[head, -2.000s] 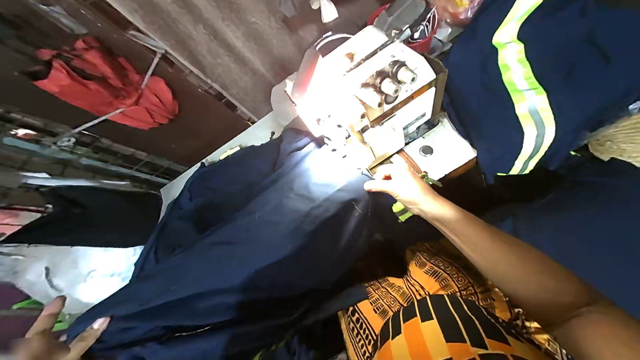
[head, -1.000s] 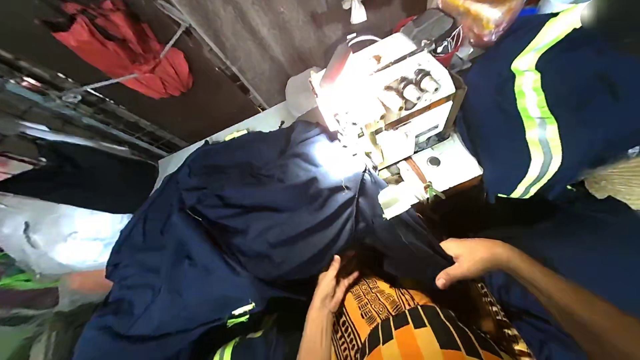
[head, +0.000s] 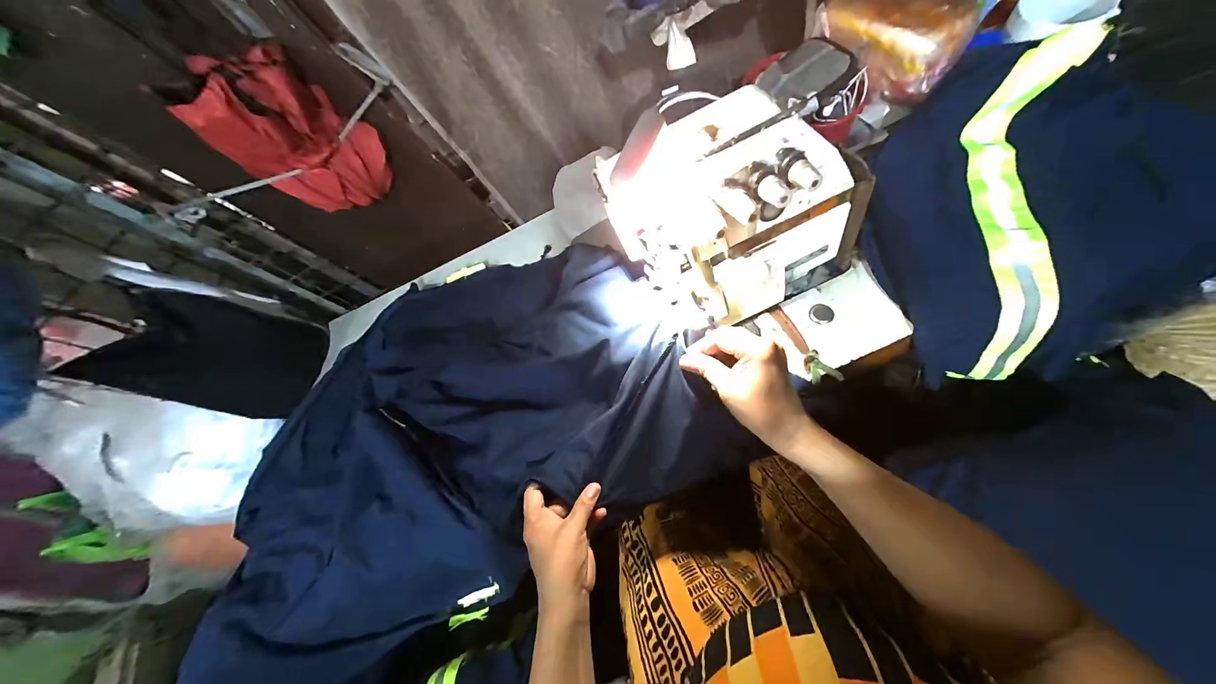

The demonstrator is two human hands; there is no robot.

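A navy blue fabric garment (head: 456,380) spreads over the machine table and hangs over its front edge. Its upper right part lies under the lit needle area of a white overlock sewing machine (head: 750,209). My right hand (head: 746,375) pinches the cloth edge just in front of the machine's presser foot area. Lower down, my left hand (head: 560,541) grips the near edge of the garment between thumb and fingers. The lamp's glare hides the needle and foot.
Navy cloth with a reflective yellow-green strip (head: 1012,218) lies to the right. Behind the machine stand a red container (head: 836,123) and a plastic bag (head: 898,43). A red cloth (head: 285,133) hangs at the upper left. The white table edge (head: 380,309) shows at the back left.
My right hand has moved from the near cloth edge up to the machine. My left hand, at the far lower left two seconds ago, is now near the middle, holding the garment's near edge.
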